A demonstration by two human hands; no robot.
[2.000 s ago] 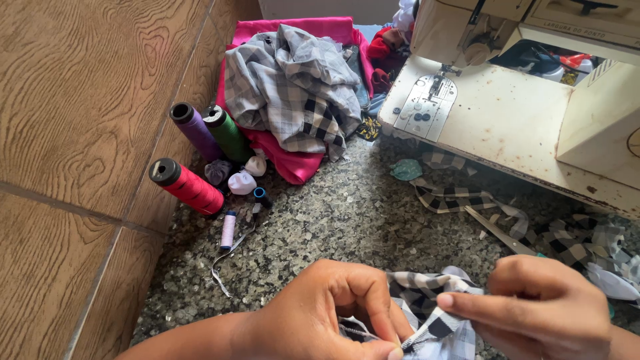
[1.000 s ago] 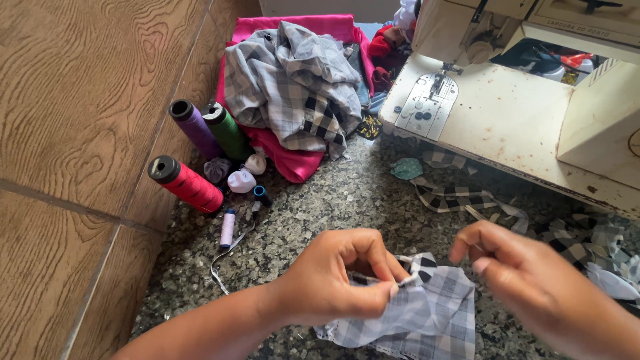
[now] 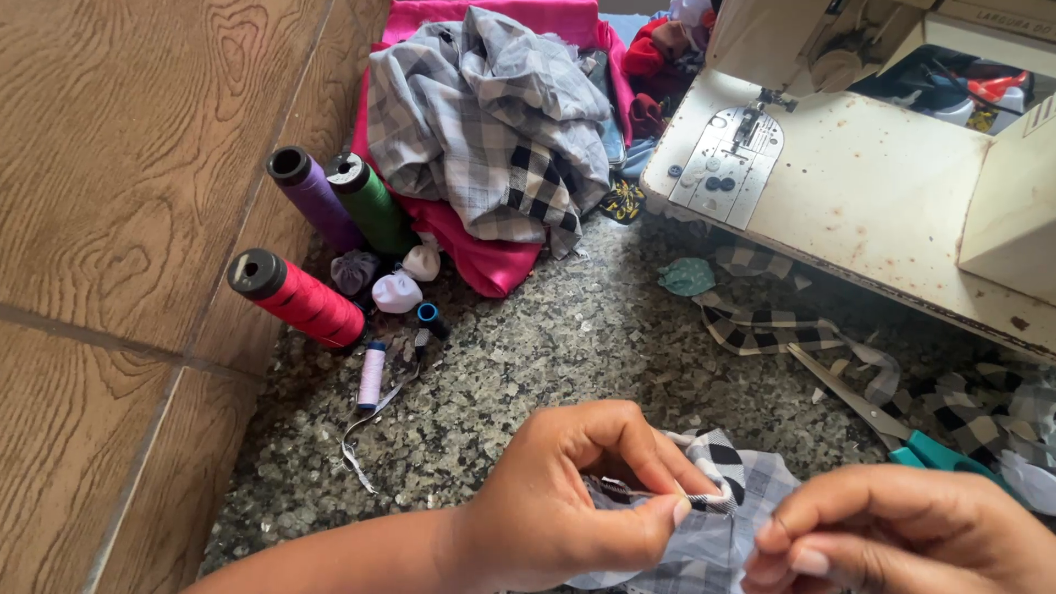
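Observation:
My left hand [image 3: 590, 495] pinches the folded edge of a grey plaid cloth [image 3: 693, 549] with a black-and-white checked part [image 3: 719, 466], between thumb and forefinger at the bottom centre. To the right of it, over the cloth's right side, is my right hand [image 3: 883, 528], its thumb and fingertips close together. Something thin and dark shows at those fingertips, perhaps a needle, but too small to tell. The lower part of the cloth runs out of view. Scissors with teal handles [image 3: 940, 458] lie just beyond my right hand, which partly hides them.
A white sewing machine [image 3: 866, 190] stands at upper right, with buttons on its plate. Checked scraps [image 3: 767, 326] lie below it. Crumpled plaid fabric [image 3: 487, 124] rests on pink cloth [image 3: 487, 264]. Red [image 3: 309, 305], purple [image 3: 318, 202] and green [image 3: 375, 206] thread cones and a small lilac spool [image 3: 371, 375] stand at left.
My right hand first was close to the cloth edge, then moved away from it, and is now lower beside the cloth. The left hand has kept its pinch on the cloth.

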